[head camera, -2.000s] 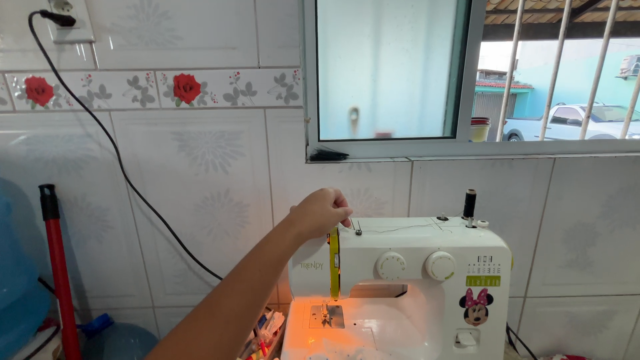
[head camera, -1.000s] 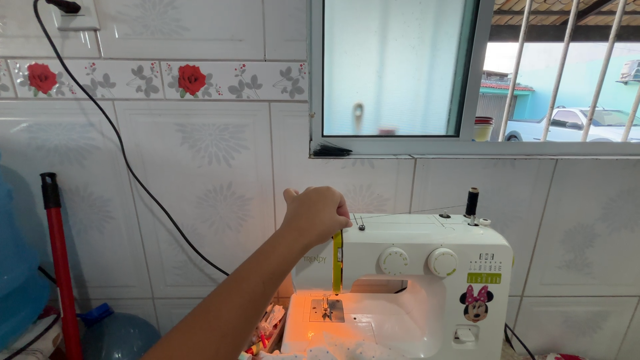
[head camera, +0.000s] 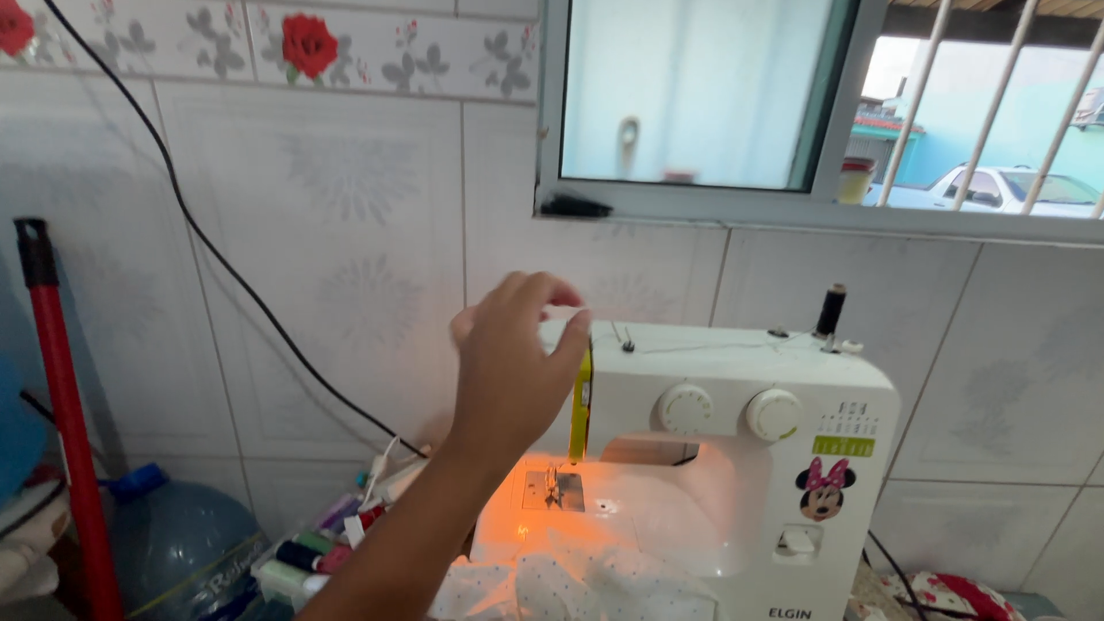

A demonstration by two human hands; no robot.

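One hand shows, apparently my left hand [head camera: 522, 354], raised at the top left of a white Elgin sewing machine [head camera: 733, 509]. Its thumb and fingers are curled near the thread path; whether thread lies between them cannot be told. A black thread spool [head camera: 831, 310] stands on the machine's top right, with thread running left to a thread guide [head camera: 628, 345]. Below the hand is a yellow strip [head camera: 582, 410] on the machine's front. The lamp lights the needle plate [head camera: 554, 490] and presser foot. White dotted fabric [head camera: 569, 586] lies in front. My right hand is out of view.
A plastic box of thread spools [head camera: 285, 578] sits left of the machine, beside a blue water jug [head camera: 181, 543] and a red pole [head camera: 69, 431]. A black cable [head camera: 250, 285] hangs along the tiled wall. The window frame [head camera: 690, 203] is above; red-and-white fabric [head camera: 957, 595] lies at right.
My hand has lifted slightly off the machine's top left corner, and its fingers have spread a little. The view has shifted right and closer.
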